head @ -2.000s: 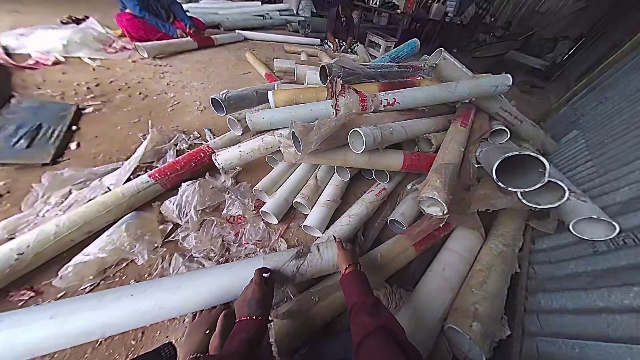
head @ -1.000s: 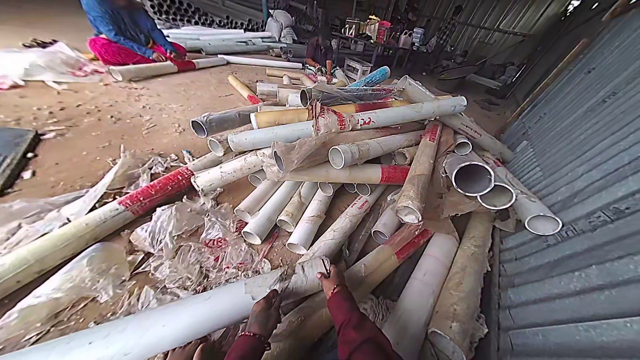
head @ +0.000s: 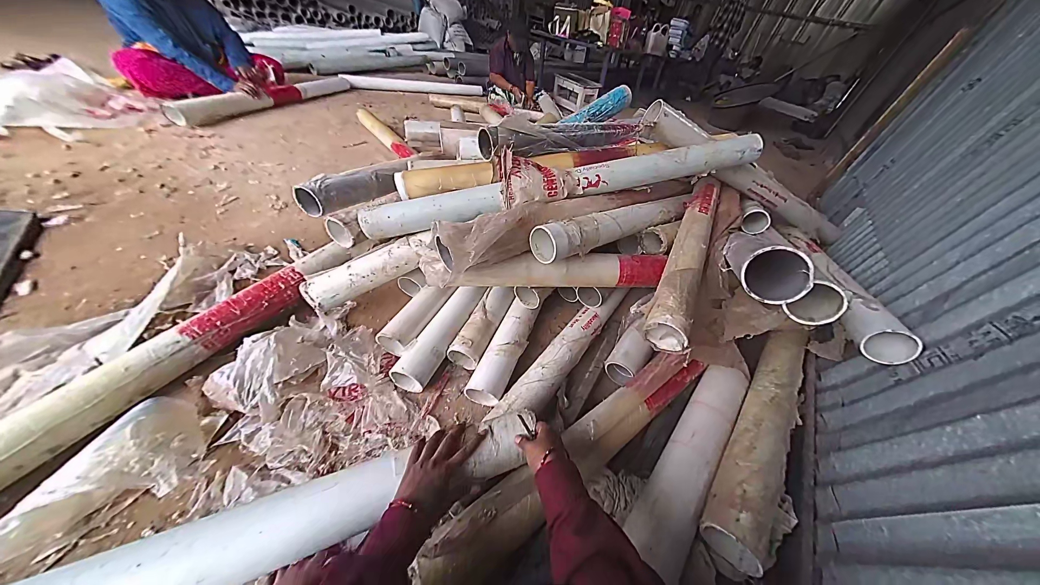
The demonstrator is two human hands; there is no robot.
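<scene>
A long white plastic pipe (head: 284, 516) lies slanting across the lower left, its upper right end wrapped in dirty clear film. My left hand (head: 439, 467) rests on this pipe with the fingers spread, near where the film begins. At the film-covered end, my right hand (head: 538, 445) holds a small dark thin tool (head: 526, 424), possibly a blade, between thumb and fingers. Its exact kind cannot be told. A red bracelet is on each wrist. Crumpled clear plastic film (head: 301, 406) with red print lies left of my left hand.
A heap of pipes (head: 569, 268), some in film, spreads ahead. A corrugated metal wall (head: 934, 422) stands at the right. A person in blue and pink (head: 179, 49) sits at upper left by a pipe; another person (head: 512, 65) is farther back. A dark slab (head: 16, 244) lies at far left.
My left hand has opened out flat on the pipe, its fingers more spread than before. My right hand stays at the film-covered end. The view has shifted somewhat.
</scene>
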